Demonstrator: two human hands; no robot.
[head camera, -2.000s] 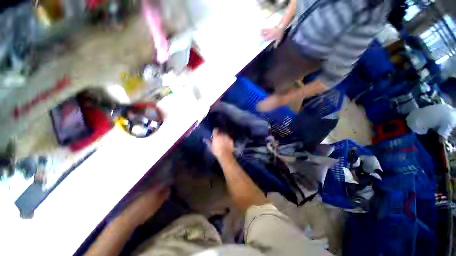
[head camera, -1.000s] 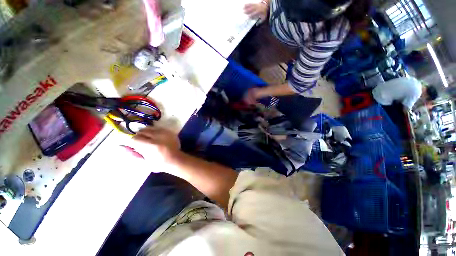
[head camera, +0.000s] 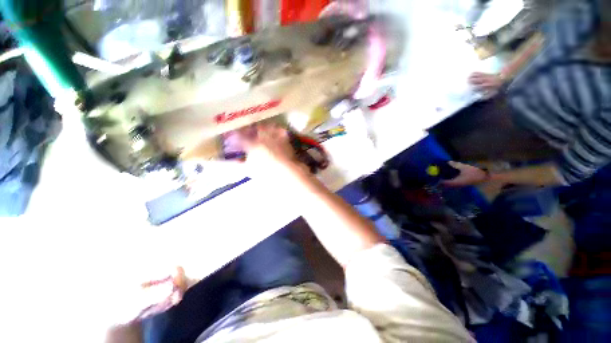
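Observation:
The picture is blurred and overexposed. A beige sewing machine head with red lettering (head camera: 248, 112) stands on the white table (head camera: 241, 234). My right hand (head camera: 271, 142) is under the head, at the phone (head camera: 234, 145), which it partly covers; whether its fingers grip anything cannot be told. Dark scissors with a red handle loop (head camera: 315, 153) lie just right of that hand. My left hand (head camera: 167, 291) is low at the table's front edge, fingers apart, with nothing seen in it. The needle area (head camera: 187, 171) is too blurred to make out.
Another person in a striped top (head camera: 569, 110) is at the right, one hand on the table, one over the baskets. Dark and grey cut pieces (head camera: 469, 261) lie heaped below the table. Grey-blue fabric (head camera: 20, 134) is at far left. A green cone (head camera: 43, 50) is top left.
My right hand has moved from the fabric pieces below the table, past the scissors, to the phone. My left hand has come back into view at the table edge. The view has swung left.

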